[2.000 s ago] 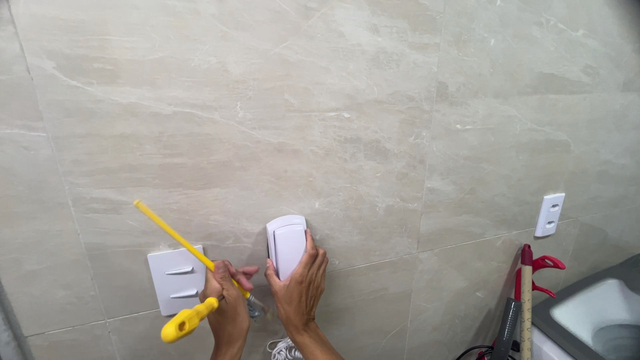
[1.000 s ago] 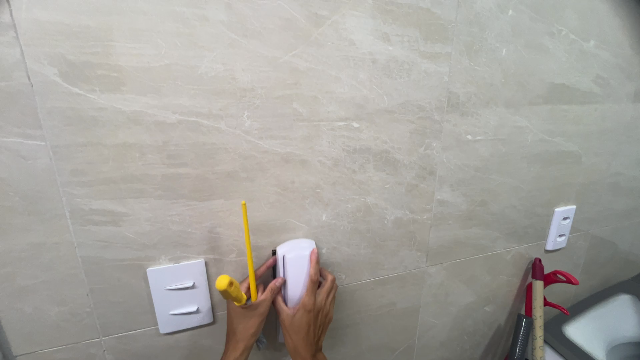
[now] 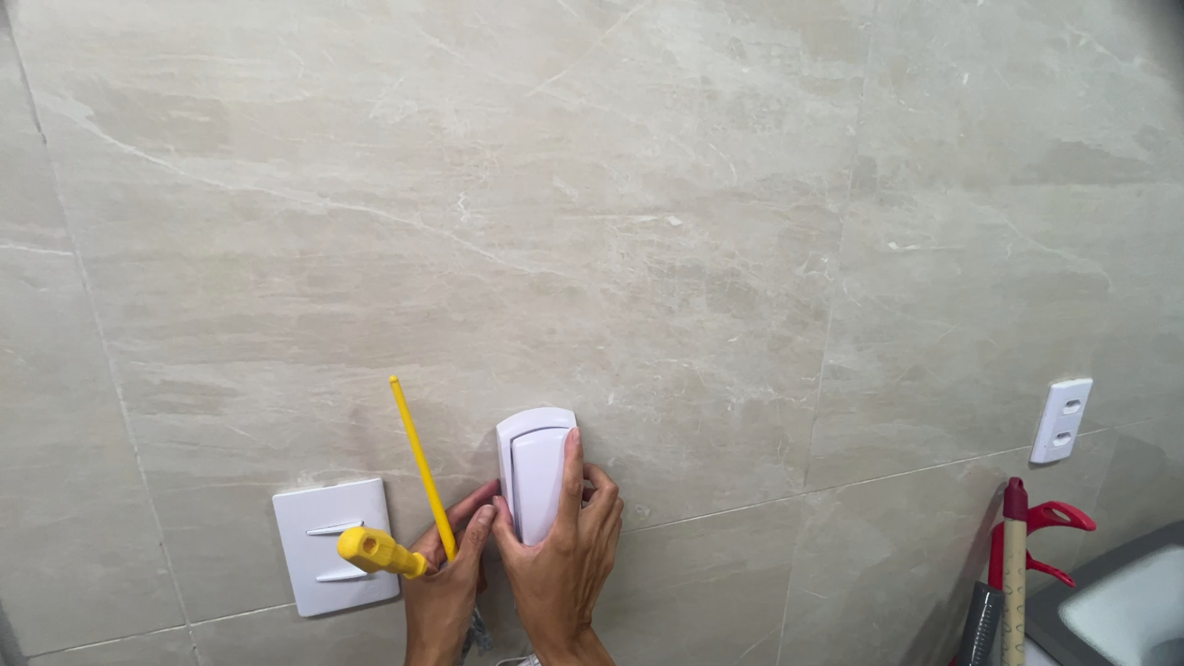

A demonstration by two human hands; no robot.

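Note:
A white plastic wall device with a curved top (image 3: 539, 476) stands upright against the tiled wall, low in the middle of the view. My right hand (image 3: 564, 546) grips it from the right and below, one finger along its front. Beside it, my left hand (image 3: 449, 573) holds a screwdriver with a yellow handle (image 3: 379, 552) and a thin yellow rod (image 3: 423, 467); its fingertips reach the device's left edge. The screwdriver's shaft is mostly hidden by the hand. A white wall plate with two slanted ridges (image 3: 296, 555) lies just left of that hand.
At the right, a white outlet (image 3: 1061, 421) is fixed to the tiled wall (image 3: 647, 231). Below it lean a wooden stick with a dark red cap (image 3: 1015, 573) and a red plastic handle (image 3: 1059, 516). A grey-rimmed basin or appliance (image 3: 1054, 601) fills the lower right corner.
My left hand has moved right, from in front of the wall plate to the device's left side. The yellow rod now leans more upright. The device shows a gap along its front cover.

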